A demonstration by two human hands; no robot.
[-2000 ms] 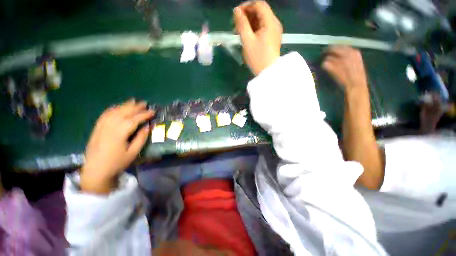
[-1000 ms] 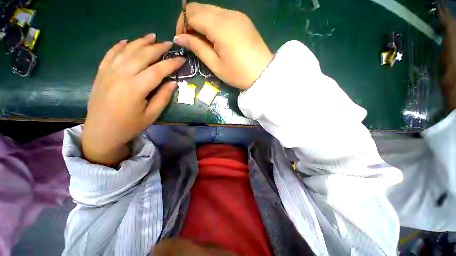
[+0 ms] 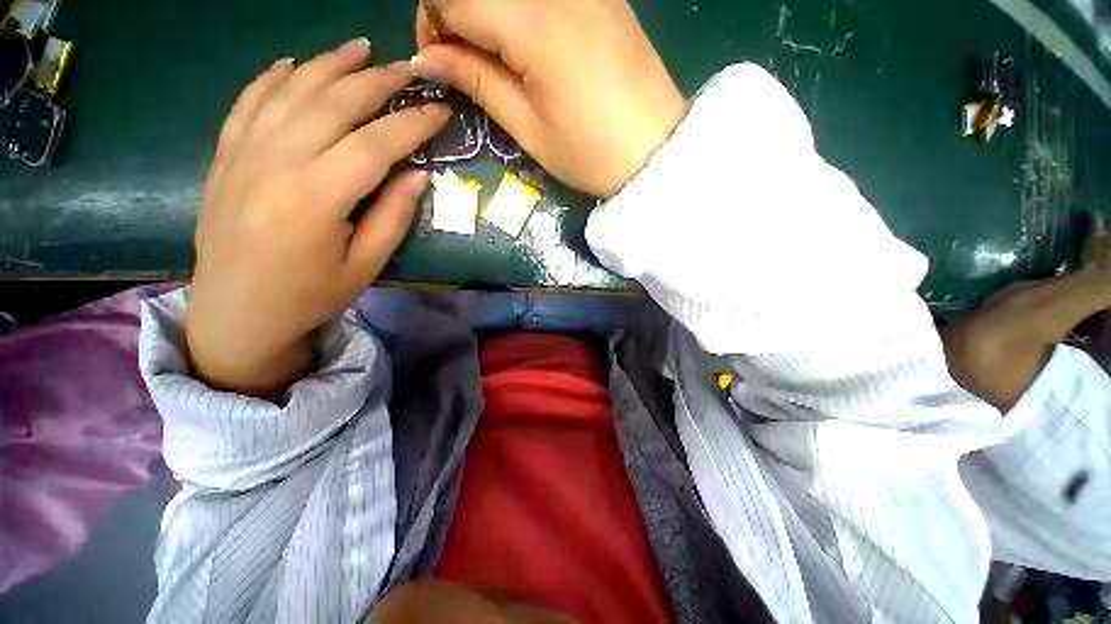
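Note:
A black watch housing (image 3: 452,144) with a pale rim lies on the green bench. My left hand (image 3: 292,201) is spread over its left side, with the index fingertip on the housing. My right hand (image 3: 567,92) pinches a thin brownish tool, mostly hidden by the fingers, at the housing's top edge. A second housing (image 3: 501,143) is partly hidden under my right hand. Two silver-white batteries with yellow edges, one upright (image 3: 456,205) and one tilted (image 3: 513,205), lie below the housings. A small white piece sits at the first battery's top left.
More housings (image 3: 34,127) and yellow-edged batteries (image 3: 52,66) lie at the upper left. A small unit with a battery (image 3: 978,117) lies at the right. Another person's arm (image 3: 1023,323) is at the right edge, and a pink sleeve (image 3: 79,427) at the left. The bench's front edge runs below the batteries.
From two seconds ago, my right hand has come from beyond the row down to the housing with the thin tool. Since one second ago, both hands remain at the housing; the view has shifted slightly.

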